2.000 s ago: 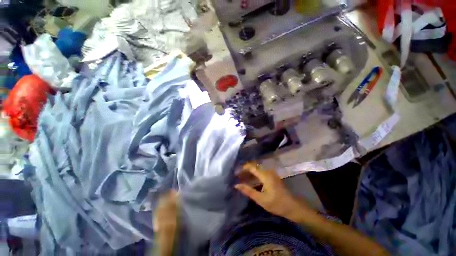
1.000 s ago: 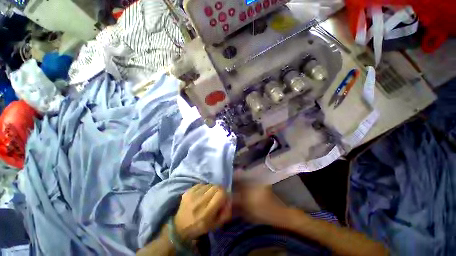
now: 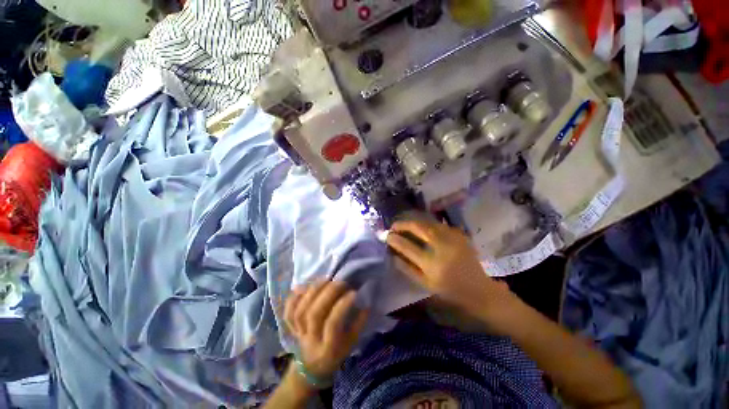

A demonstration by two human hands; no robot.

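Note:
A light blue-grey garment piece [image 3: 312, 228] lies under the lamp at the overlock machine [image 3: 448, 88], its right edge at the dark needle area [image 3: 380, 192]. My left hand [image 3: 324, 323] rests on the cloth in front of the machine, fingers bent over it; whether it grips cloth is hard to tell. My right hand [image 3: 436, 252] is just below the needle area, thumb and fingertips at the cloth's edge, seemingly pinching it. The exact grip is blurred.
A heap of blue-grey cloth [image 3: 136, 240] fills the left. Thread snips [image 3: 569, 136] and a tape measure [image 3: 595, 209] lie right of the machine. Striped cloth [image 3: 212, 56] is behind left, a red bag [image 3: 25, 192] far left, and a box of darker blue pieces [image 3: 655, 295] at right.
My hands were together low in front; now my right hand has moved up to the needle area, and my left lies flatter on the cloth. The cloth edge has moved towards the needles.

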